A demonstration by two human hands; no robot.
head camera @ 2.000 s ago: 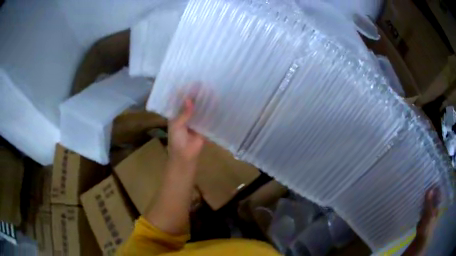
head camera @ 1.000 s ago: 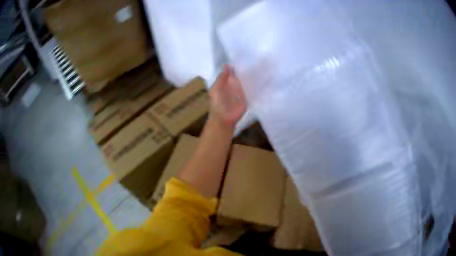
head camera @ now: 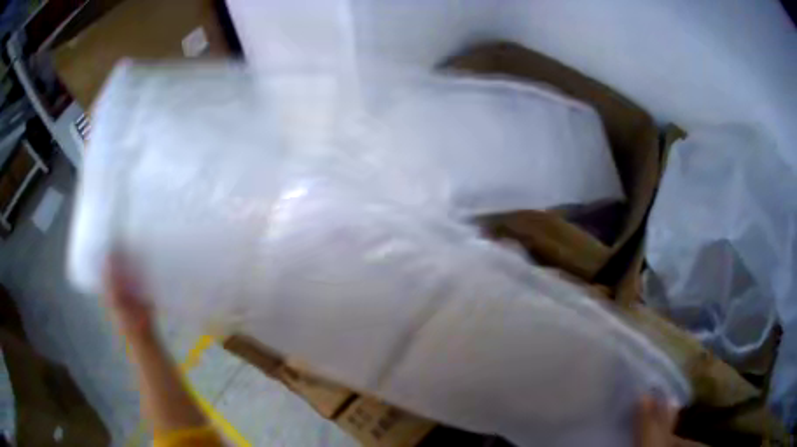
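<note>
A wide clear-white stack of air column bags (head camera: 349,288) spans the middle of the view, blurred by motion. My left hand (head camera: 129,292) grips its left end; the fingers are partly hidden by the plastic. My right hand (head camera: 655,421) holds its lower right end and is cut off by the bottom edge of the picture. The bags hang between both hands above the cartons.
An open brown carton (head camera: 647,166) with a white block-shaped piece (head camera: 524,144) stands behind the bags. A crumpled clear plastic bag (head camera: 725,227) lies at right. Closed brown cartons (head camera: 384,419) are below. Grey floor with yellow lines (head camera: 197,354) shows at lower left.
My left hand has moved left and down with the bags, which now stretch across the view. My right hand has come into view at the lower right. The open carton behind now shows.
</note>
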